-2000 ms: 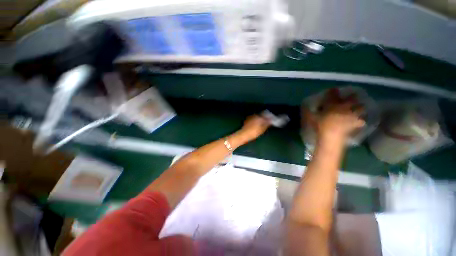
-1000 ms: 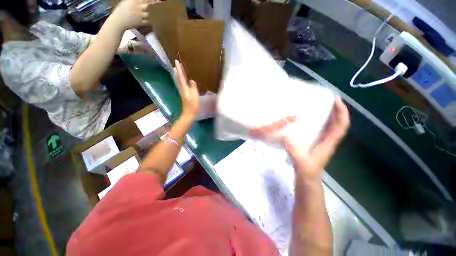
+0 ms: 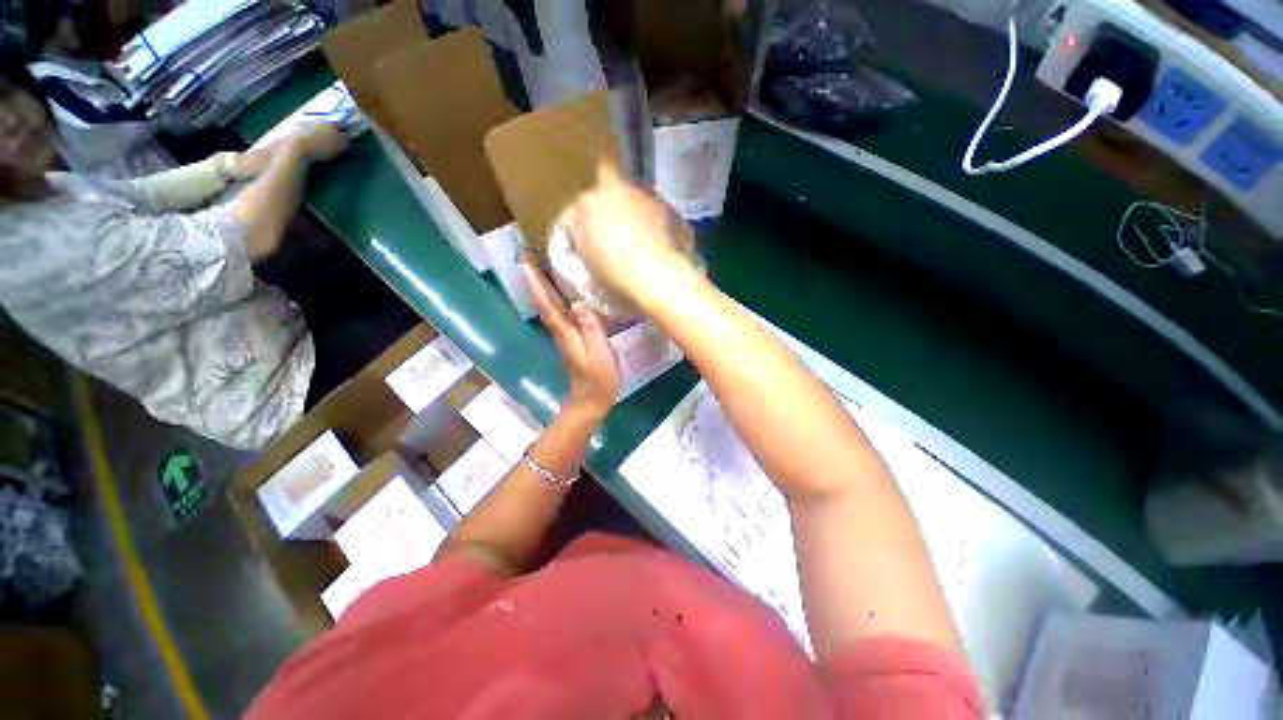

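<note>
An open white gift box (image 3: 645, 355) stands on the green bench, a brown flap (image 3: 542, 158) raised behind it. My left hand (image 3: 580, 349) lies around the box's near left corner and holds it, fingers spread. My right hand (image 3: 626, 242), slightly blurred, is over the box mouth on a pale product unit in a clear bag (image 3: 588, 281); most of the unit is hidden by the hand and box. A white leaflet stack (image 3: 725, 485) lies in front of me.
More open boxes (image 3: 450, 211) stand beyond. A brown master carton (image 3: 291, 574) with white boxes is below left, near a co-worker (image 3: 155, 267). A power strip (image 3: 1182, 106) with a white cable is upper right. A lying box (image 3: 1133, 672) is lower right. Dark bags (image 3: 833, 87) lie behind.
The bagged unit has moved from in front of me left and down into the box mouth. My left hand has come against the box. The view has shifted slightly.
</note>
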